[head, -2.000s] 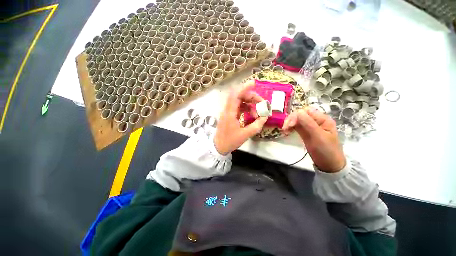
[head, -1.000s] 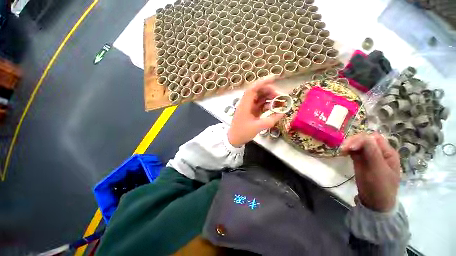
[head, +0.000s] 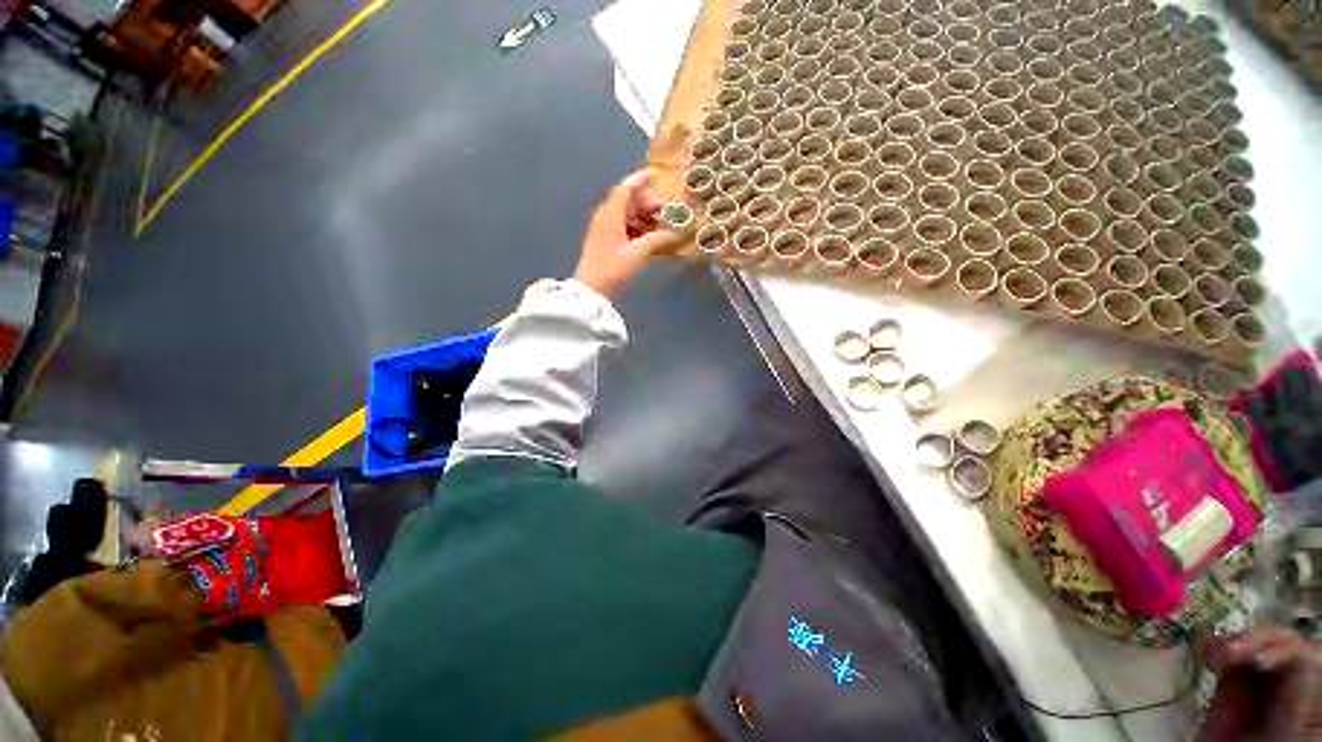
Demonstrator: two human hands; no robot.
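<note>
My left hand is at the near left corner of the ring-filled board, its fingers around a metal ring at the end of the nearest row. The board is packed with upright rings. My right hand is at the bottom right, blurred and partly cut off by the edge; what it holds, if anything, cannot be made out. A pink packet with a white label lies on a round patterned cushion. Several set-aside rings stand between the board and the cushion.
A dark crumpled cloth on a pink item is at the right edge. A thin cord runs from the cushion. A blue bin with dark items stands below at the left. A red-lined box and another person's brown sleeve are lower left.
The view has swung left. My left hand has moved with a ring from beside the pink packet to the board's near left corner. My right hand now shows low at the right edge.
</note>
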